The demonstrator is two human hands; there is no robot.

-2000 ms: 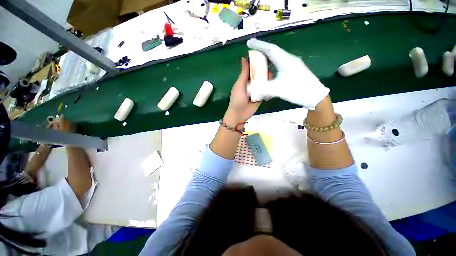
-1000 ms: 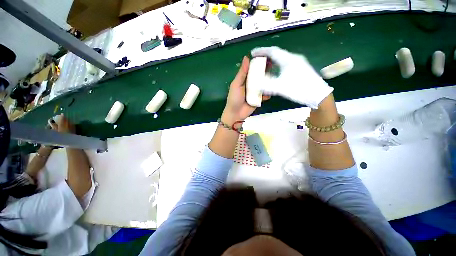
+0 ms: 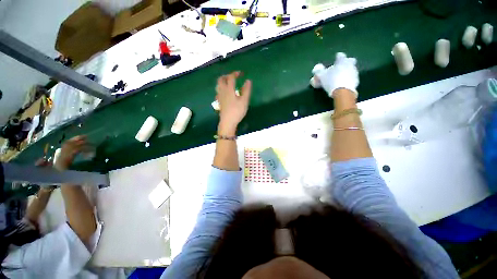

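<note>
Cream-white oblong plastic units lie on the green conveyor belt (image 3: 272, 82). My bare left hand (image 3: 232, 103) is over the belt with its fingers apart. It partly covers one unit (image 3: 216, 104), which lies beneath it. My right hand (image 3: 339, 77), in a white glove, reaches onto the belt further right with its fingers curled down. A small pale end shows at its left side, seemingly a unit; the glove hides the rest, so its grip cannot be told. A grey-green pad (image 3: 273, 164) lies on a red-dotted sheet (image 3: 255, 167) on the white table.
More units lie on the belt, left (image 3: 181, 120) and right (image 3: 403, 58). A coworker's hand (image 3: 71, 151) is at the far left beside a grey metal bar (image 3: 54, 173). A clear bottle (image 3: 447, 111) lies at right. Tools, including a red-handled one (image 3: 164, 50), lie across the belt.
My hands have separated from the unit they held together; a unit now lies under my left hand. My right hand has moved right. The view has shifted, and other units appear further left.
</note>
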